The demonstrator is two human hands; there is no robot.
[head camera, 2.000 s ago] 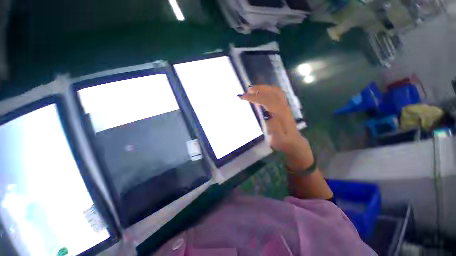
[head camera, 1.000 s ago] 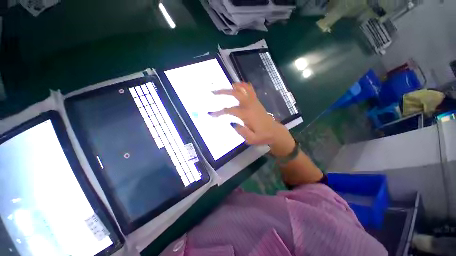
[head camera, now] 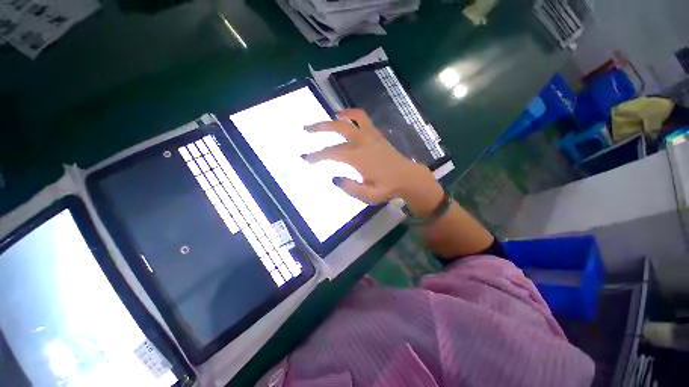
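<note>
Four tablets lie in a slanting row on white sleeves. My right hand (head camera: 378, 162) is over the lit white tablet (head camera: 279, 136), fingers spread and curled, holding nothing. It hides part of that screen; fingertip contact cannot be told. The tablet to its left (head camera: 151, 219) has a dark screen with white key blocks and two small circles. The far-left tablet (head camera: 68, 302) is lit pale with glare and cut off by the frame edge. The rightmost tablet (head camera: 378, 102) is dark with white key blocks, partly behind my hand. My left hand is out of the picture.
Stacked white sleeves (head camera: 347, 19) stand at the back of the green bench (head camera: 166, 60). A printed sheet (head camera: 45, 19) lies at upper left. A blue crate (head camera: 563, 272) is beside the bench at right. Blue stools and a yellow cloth (head camera: 642, 117) are further right.
The second tablet from the left went from white and grey to dark with white key blocks. My right hand moved left, fingers spreading over the white screen. The view shifted slightly.
</note>
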